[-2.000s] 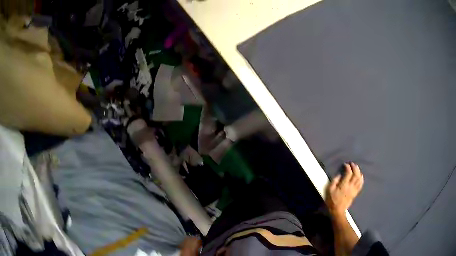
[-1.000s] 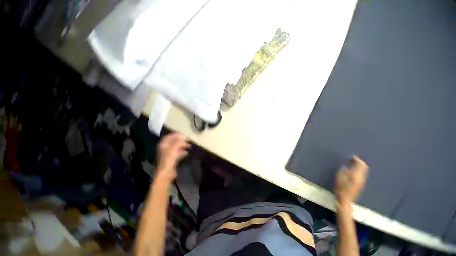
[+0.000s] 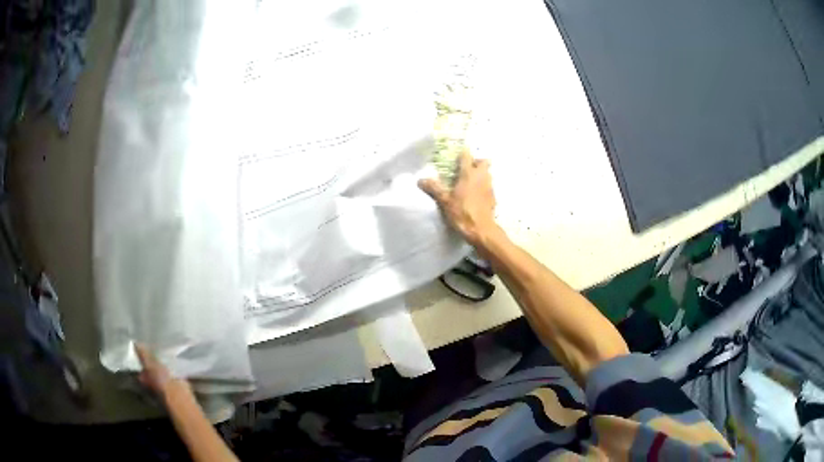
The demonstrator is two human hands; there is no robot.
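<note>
The white paper marker (image 3: 298,217), with thin printed outlines, lies on the cream table, its left part folded over in a long bundle. My left hand (image 3: 155,372) grips the lower corner of that bundle at the left. My right hand (image 3: 468,194) is on the near end of the mottled yellowish-green weight (image 3: 450,126), beside the paper's right edge; its thumb and fingers are around that end. The black looped shears handles (image 3: 470,281) show below my right wrist; the blades are hidden under the paper.
The dark grey fabric lay (image 3: 696,99) covers the table at the right. The cream table edge (image 3: 723,203) runs along the near side. Scraps lie below it, with a long grey cylinder (image 3: 714,334) at the lower right. A white strip (image 3: 404,341) hangs over the edge.
The view has swung left from the grey cloth to the paper. My right hand has left the cloth and taken the weight's end. My left hand has taken hold of the paper.
</note>
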